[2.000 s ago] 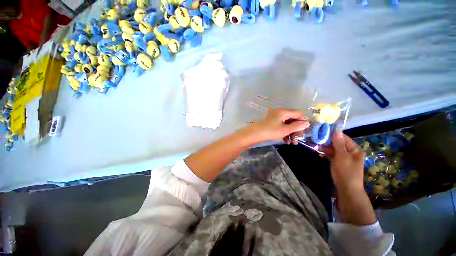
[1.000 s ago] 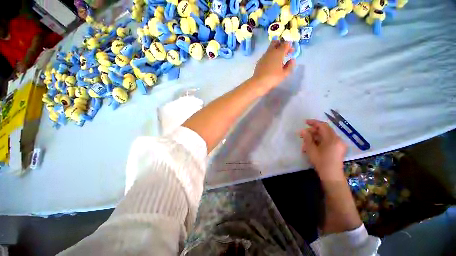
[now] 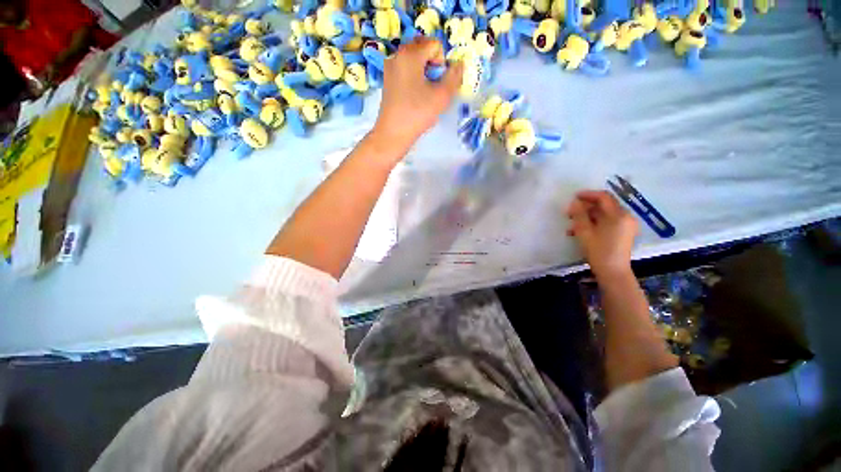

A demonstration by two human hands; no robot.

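The heap of yellow-and-blue plush toys (image 3: 327, 66) lies along the table's far side. My left hand (image 3: 420, 88) is at its near edge, fingers bent beside a yellow plush head; whether it grips one is unclear. Several plush toys (image 3: 518, 136) lie apart from the heap, just right of that hand, partly blurred. My right hand (image 3: 604, 229) rests near the table's front edge, empty, fingers loosely curled and apart. The whitish bag stack (image 3: 380, 221) is partly hidden by my left forearm. Loose clear bags (image 3: 461, 256) with fine red lines lie right of it.
Blue-handled thread snips (image 3: 645, 207) lie just beyond my right hand. An open brown carton (image 3: 752, 309) with shiny packed plush is below the table edge at right. A yellow printed carton piece (image 3: 35, 171) and a small white object (image 3: 69, 243) are at left. A person's red clothing shows top left.
The bagged toy held two seconds ago is gone from my hands. Since one second ago my left hand has moved left along the heap, and several toys now lie nearer me, apart from it.
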